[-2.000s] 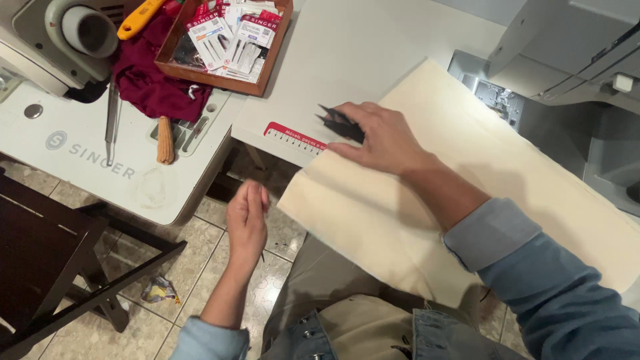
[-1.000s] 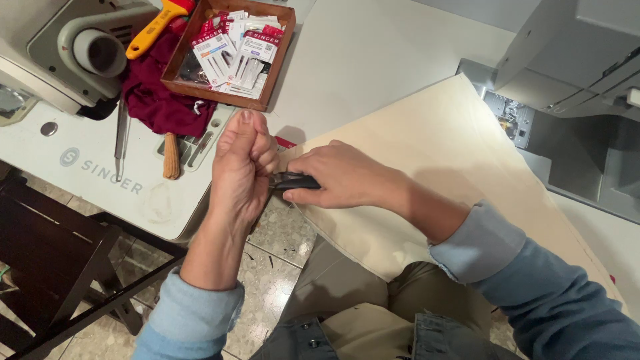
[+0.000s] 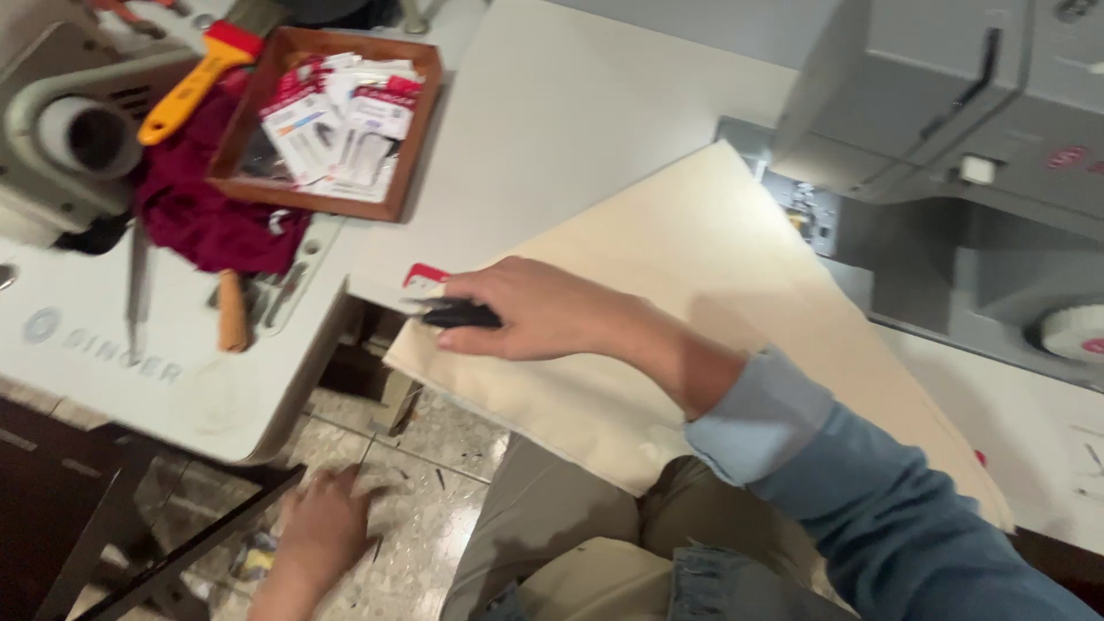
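Note:
My right hand (image 3: 535,310) rests on the cream fabric (image 3: 707,250) and holds small black thread snips (image 3: 461,312), their blades pointing left past the fabric's edge. The fabric lies across the white table, one corner by the sewing machine's needle plate (image 3: 806,216) and its near edge over my lap. Beside that hand, a red-ended ruler (image 3: 424,276) shows partly from under the fabric. Lower left, away from the fabric, my left hand (image 3: 323,526) hangs blurred above the tiled floor; whether it holds anything is unclear.
A wooden tray (image 3: 423,129) of needle packets stands at the back, beside maroon cloth (image 3: 190,190), a yellow-handled brush (image 3: 185,95) and tweezers (image 3: 138,285). A wooden handle (image 3: 231,310) lies on the left machine table (image 3: 198,405). A gap separates the two tables; a dark wooden chair (image 3: 52,517) stands lower left.
My left hand has moved from beside the snips down over the floor. My right hand still holds the snips. The red ruler end shows more than one second ago.

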